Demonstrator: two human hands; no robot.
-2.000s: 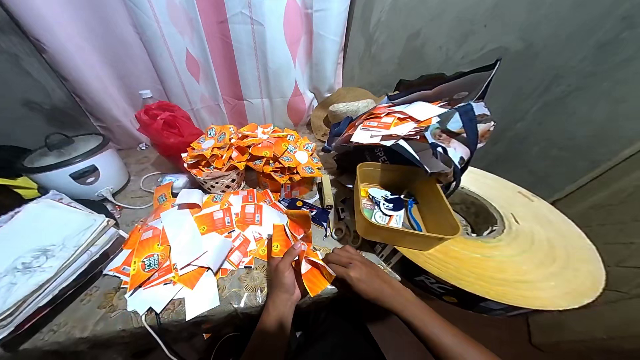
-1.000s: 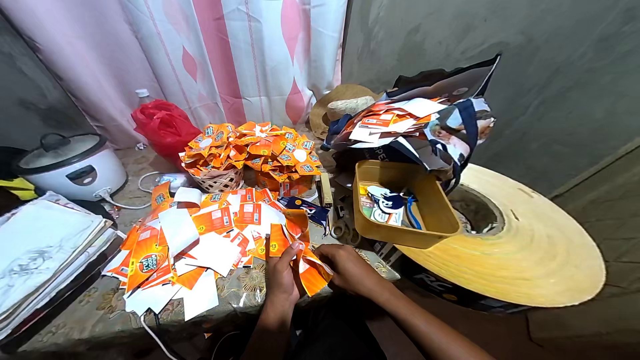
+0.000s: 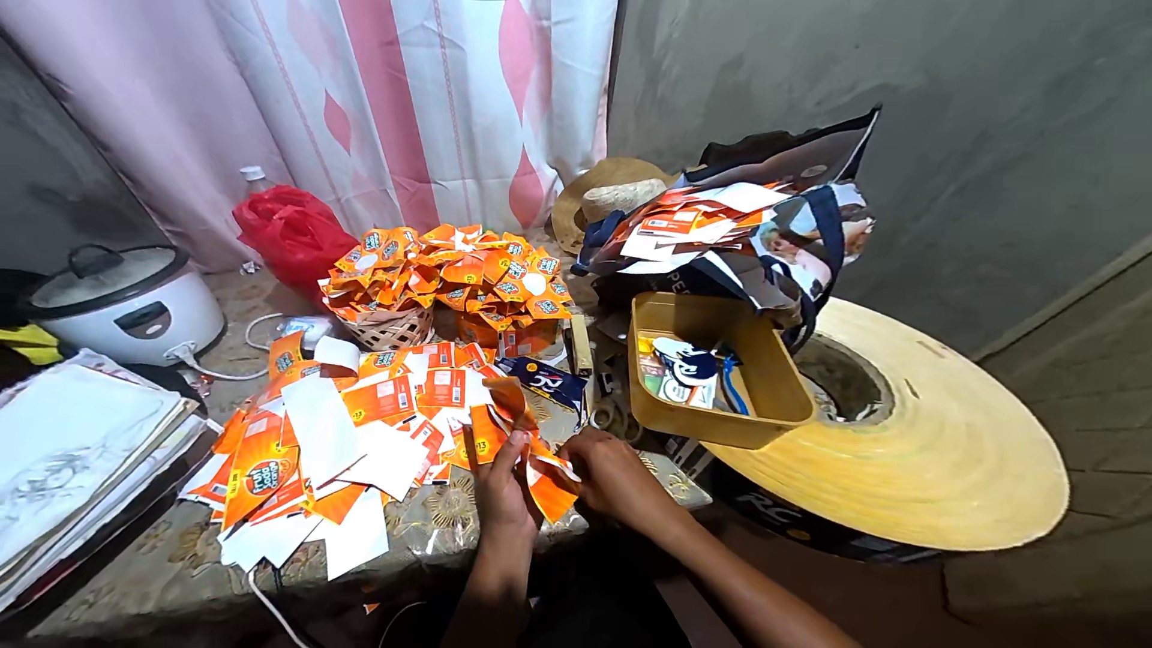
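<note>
My left hand point(image 3: 506, 490) grips a folded orange printed label point(image 3: 549, 486) near the table's front edge. On its right side, my right hand point(image 3: 612, 472) has its fingers bent near the label's edge; whether they pinch it is hidden. Loose orange and white labels point(image 3: 387, 400) lie in a spread pile to the left of my hands. Behind them, folded orange pieces point(image 3: 504, 270) are heaped over a woven basket point(image 3: 387, 328) and beside it. A dark blue label point(image 3: 544, 382) lies just beyond my hands.
A tan plastic bin point(image 3: 720, 418) holds small items, beside a large roll of label strip point(image 3: 954, 432). Behind stands a bag point(image 3: 810, 243) filled with labels. At left are a rice cooker point(image 3: 135, 306), stacked papers point(image 3: 81, 459) and a red plastic bag point(image 3: 292, 234). A white cord point(image 3: 270, 603) hangs off the table's front.
My right hand has shifted slightly around the right side of the held label. My left hand keeps its grip in nearly the same place.
</note>
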